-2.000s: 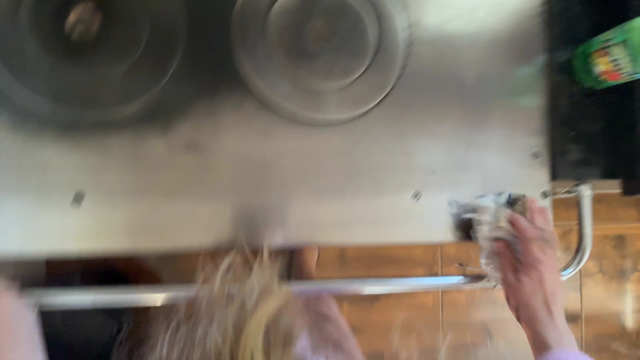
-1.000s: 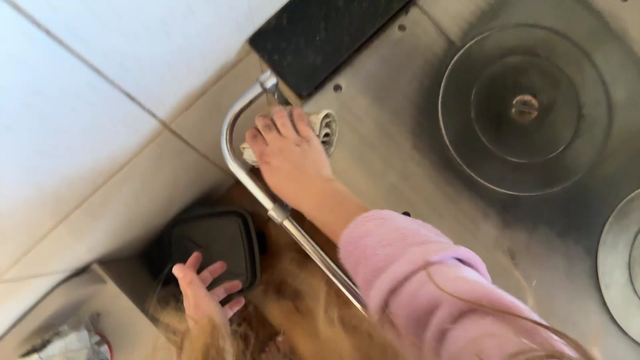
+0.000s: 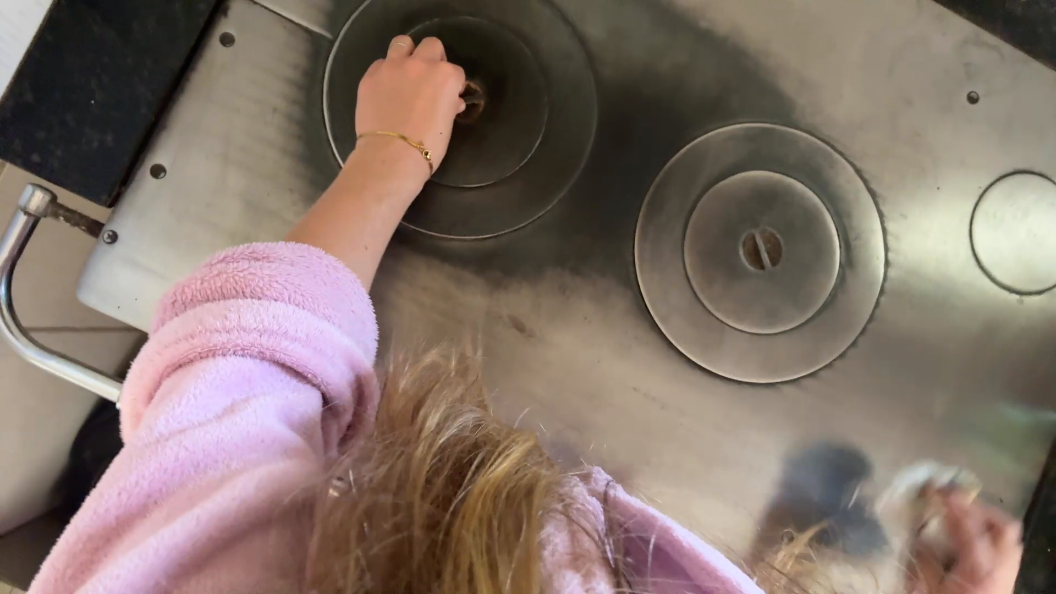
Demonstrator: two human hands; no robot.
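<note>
My left hand (image 3: 412, 99), with a thin gold bracelet at the wrist, is on the large round cooking plate (image 3: 511, 198) of a metal stovetop. Its fingers are curled near the plate's central recess (image 3: 472, 101); the fingertips are hidden, so a grip cannot be told. At the lower right, my blurred right hand (image 3: 961, 540) holds a pale crumpled cloth (image 3: 924, 487) low over the stovetop (image 3: 528, 355). Between the hands lies a second round plate (image 3: 759, 338) with a slotted recess (image 3: 761, 249) in its middle.
A chrome rail (image 3: 62, 367) curves around the left corner of the stovetop. A black slab (image 3: 91, 91) borders its upper left side. Another round outline (image 3: 1019, 231) shows at the right edge. Long hair and the pink sleeve (image 3: 247, 363) cover the bottom middle.
My right hand has moved from the rail corner beside the black slab to the stovetop's other side, still with the cloth. My left hand, apart and off the stovetop before, is now on the large plate.
</note>
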